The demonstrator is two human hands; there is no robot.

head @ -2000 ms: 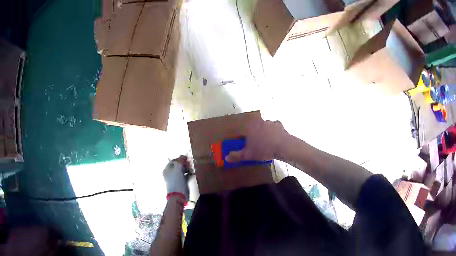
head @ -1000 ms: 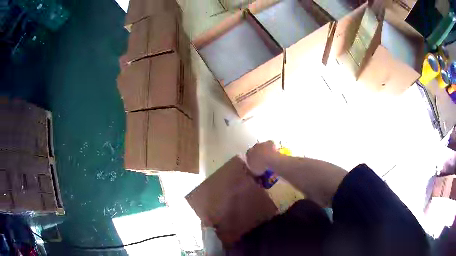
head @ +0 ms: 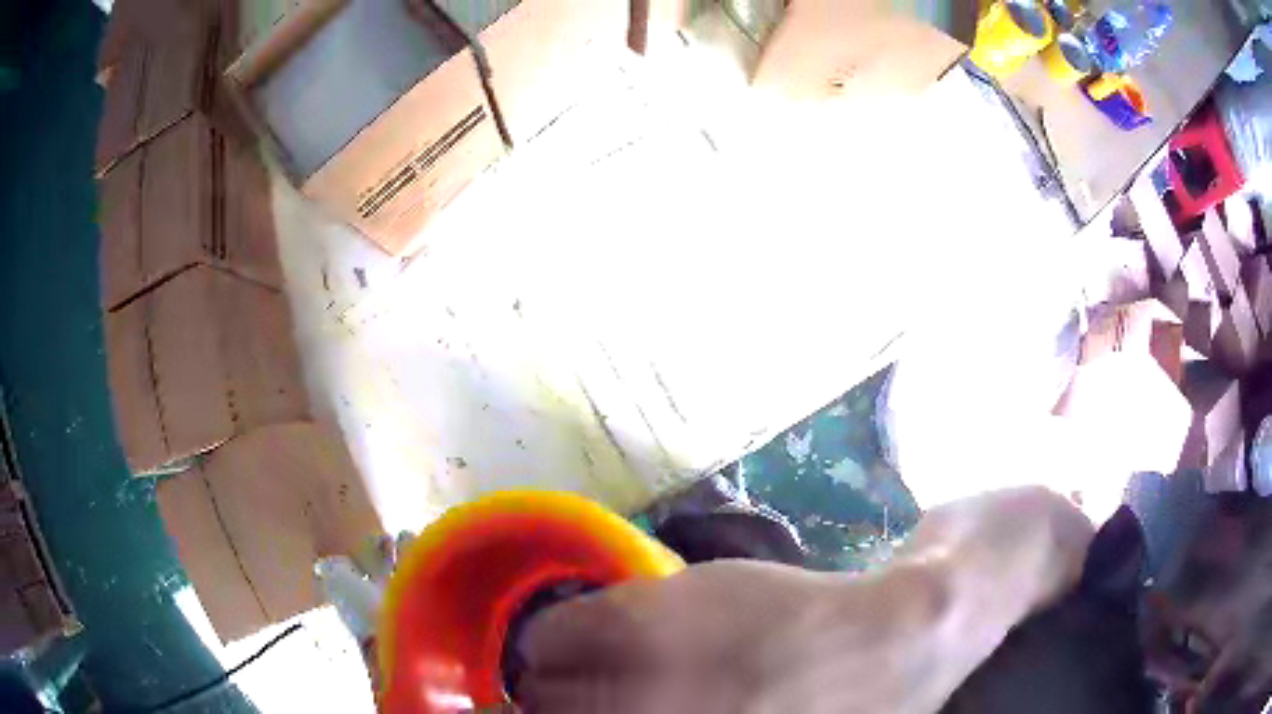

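My right hand [head: 614, 649] is bare, blurred and cut off by the lower edge. It grips the tape gun, whose yellow-rimmed red-orange ring [head: 467, 600] is very close to the camera. A closed brown carton [head: 265, 516] lies at the near end of the left row, with a seam along its top. A pale, blurred shape [head: 352, 586] beside this carton looks like my gloved left hand, mostly hidden behind the ring. Its fingers cannot be made out.
Several closed cartons [head: 202, 356] line the worktable's [head: 488, 405] left edge. An open carton [head: 405, 175] with a pale layer inside stands at the back. Yellow tape rolls [head: 1007, 39] and a blue-orange tape gun [head: 1119, 101] are on the side surface. Green floor shows left.
The view has swung right. The carton in front of me now lies at the near end of the left row. My right hand and the tape gun are much nearer the camera.
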